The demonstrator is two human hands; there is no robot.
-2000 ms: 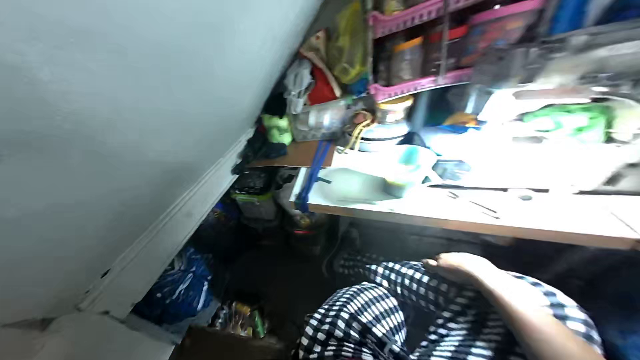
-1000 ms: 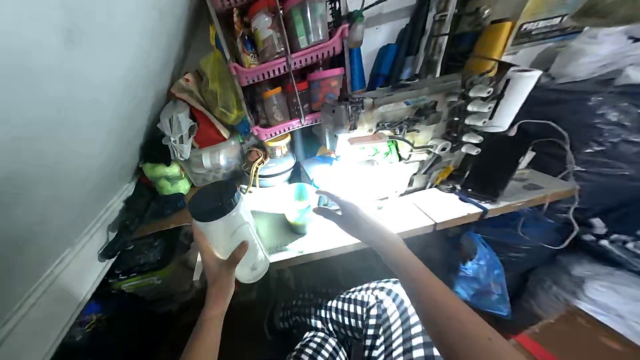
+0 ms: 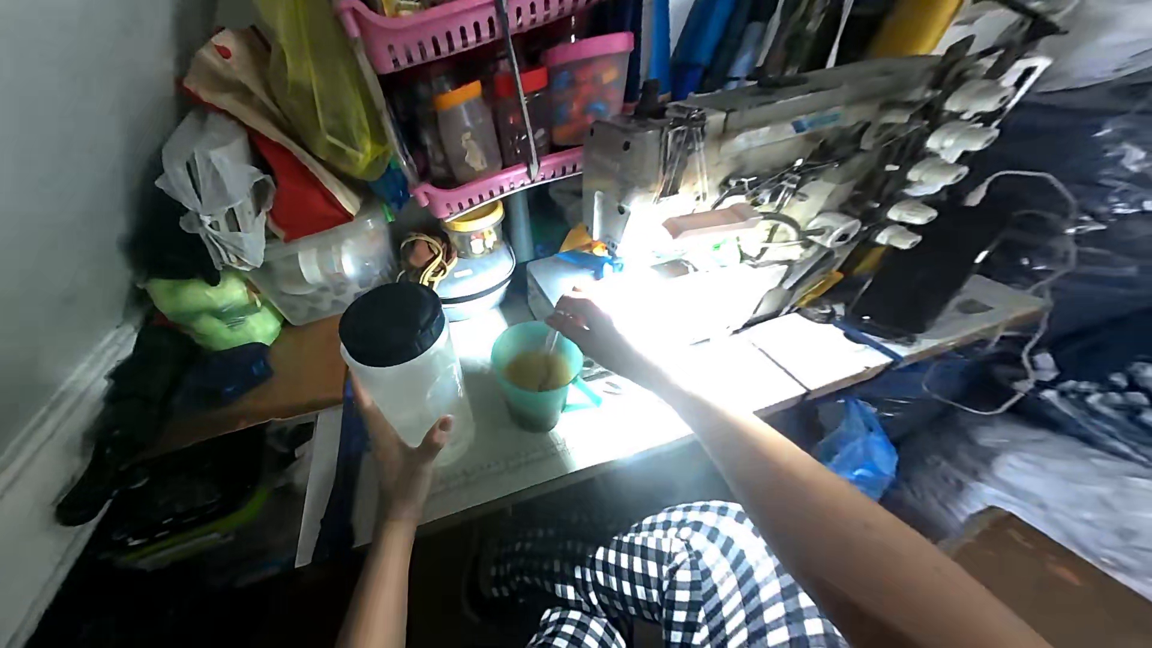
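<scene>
My left hand grips a translucent plastic jar with a black screw lid, which is on, at the left end of the white sewing table. Just right of the jar stands a turquoise plastic mug holding a brownish liquid. Above its rim, my right hand pinches the handle of a spoon or similar stirrer, whose lower end is in the liquid. An industrial sewing machine is behind my right hand, partly washed out by its bright lamp.
Pink baskets with lidded jars stand behind. A yellow-lidded container and a clear plastic box sit behind the jar. A dark phone leans at the table's right, beside a white cable. A blue plastic bag hangs below.
My right hand has moved from beside the mug to above it and now holds the stirrer. The jar, tilted in my left hand one second ago, now stands more upright beside the mug.
</scene>
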